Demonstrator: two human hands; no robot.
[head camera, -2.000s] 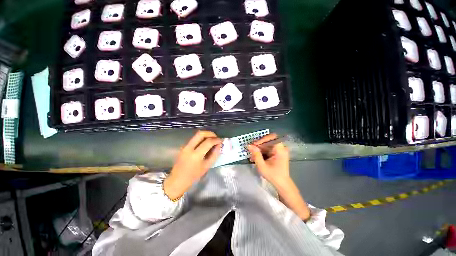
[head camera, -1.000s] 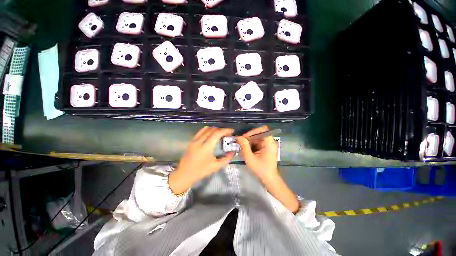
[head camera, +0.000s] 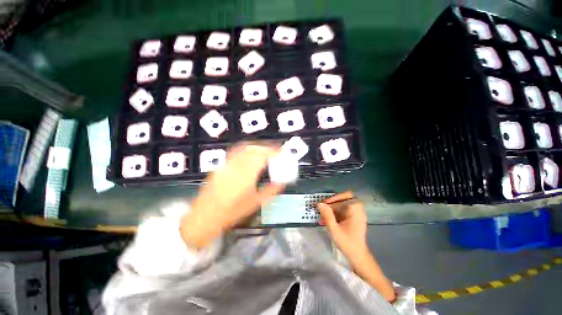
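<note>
My left hand (head camera: 231, 191), blurred, holds a white housing (head camera: 283, 168) over the front edge of the black blister tray (head camera: 237, 181). The housing's face is too blurred to read. The tray has a grid of pockets with white housings; one pocket in the second row from the back is empty. My right hand (head camera: 344, 218) is at the bench edge, fingers closed on thin dark tweezers (head camera: 340, 201). The tweezers lie over the sticker sheet (head camera: 282, 209), a pale strip with rows of dark dots at its right part. The tweezer tips cannot be made out.
A tall black tray stack (head camera: 440, 144) with housings on top stands at right. A plain pale-blue strip (head camera: 100, 154) lies left of the tray, then banded dotted sheets (head camera: 58, 159) and a blue board (head camera: 11, 161). Blue bins (head camera: 493, 231) and yellow-black tape are below.
My left hand has moved up and forward from the bench edge with the housing. My right hand has moved right and down. The sticker sheet now lies uncovered between them. The camera view has shifted.
</note>
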